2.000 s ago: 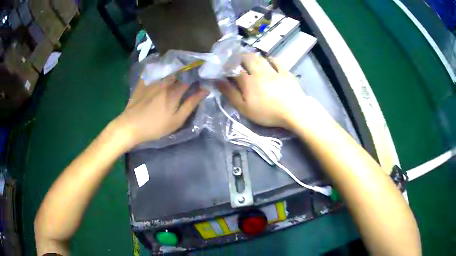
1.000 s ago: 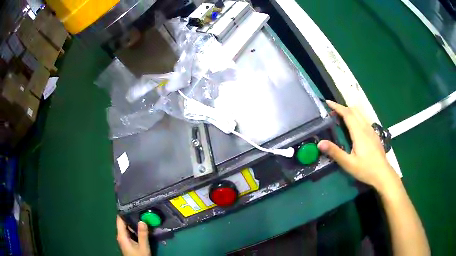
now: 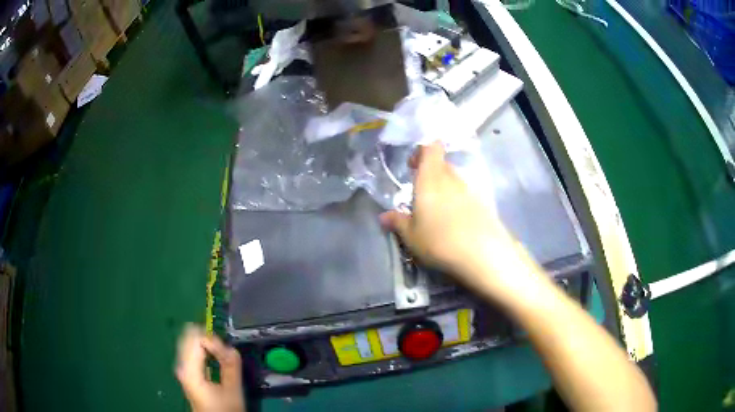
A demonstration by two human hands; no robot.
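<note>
A clear plastic bag [image 3: 286,173] lies crinkled on the dark grey machine top [image 3: 314,265], with cloudy bunched film and a yellow-orange strip [image 3: 368,126] at its far end. A white cord [image 3: 391,167] shows at the bag, beside my right fingers. My right hand [image 3: 451,213] is over the cord, thumb and fingers apart; the rest of the cord is hidden, and I cannot tell whether I grip it. My left hand [image 3: 209,370] is blurred and empty at the lower left, beside the machine's front corner.
The front panel has a green button [image 3: 282,360] and a red button [image 3: 421,339]. A slotted bracket [image 3: 411,286] is partly under my right hand. White blocks [image 3: 475,80] stand at the far right. A conveyor rail [image 3: 592,177] runs along the right. Cardboard boxes [image 3: 48,96] are at upper left.
My right hand has left the right green button and moved inward over the cord. My left hand has come off the left green button. The view has shifted.
</note>
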